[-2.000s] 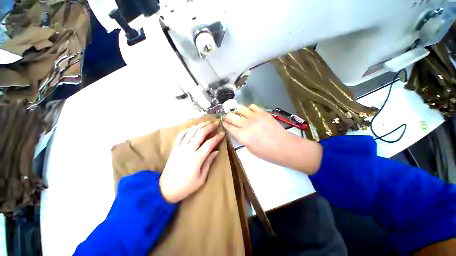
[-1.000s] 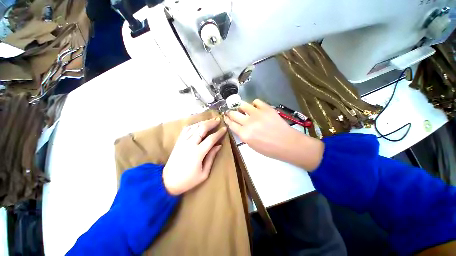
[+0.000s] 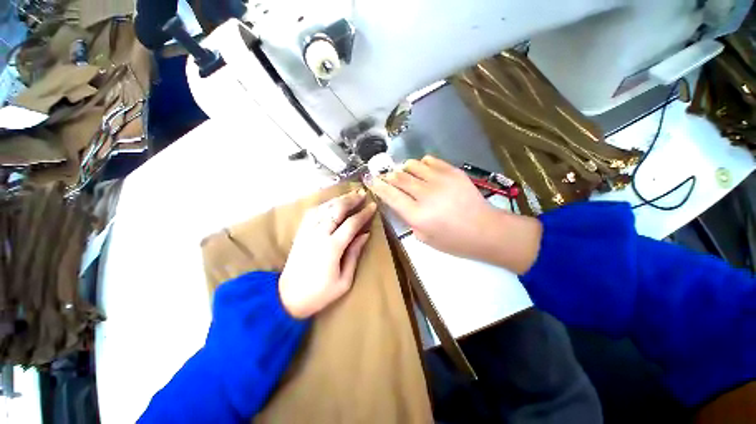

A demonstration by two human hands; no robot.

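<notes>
The tan-brown fabric panel [image 3: 365,331] lies on the white table, its top right corner at the presser foot [image 3: 358,172] of the sewing machine [image 3: 464,41]. A narrow brown strip [image 3: 439,325] hangs along its right edge past the table edge. My left hand [image 3: 325,257] lies flat on the panel, fingertips pressing near the foot. My right hand [image 3: 443,207] is right of the foot, fingertips together at the panel's edge. Whether the right fingertips pinch the cloth cannot be told. The needle tip is hidden.
A zipper bundle [image 3: 539,124] lies under the machine arm, with a red-handled tool [image 3: 496,189] beside it. A black cord [image 3: 663,199] loops on the table at right. Brown cut-piece stacks [image 3: 41,273] are at far left. Another zipper bundle [image 3: 729,91] is at far right.
The view has shifted slightly. Both hands remain by the presser foot, the right hand's fingers a little more extended towards it. The panel stays under my left hand.
</notes>
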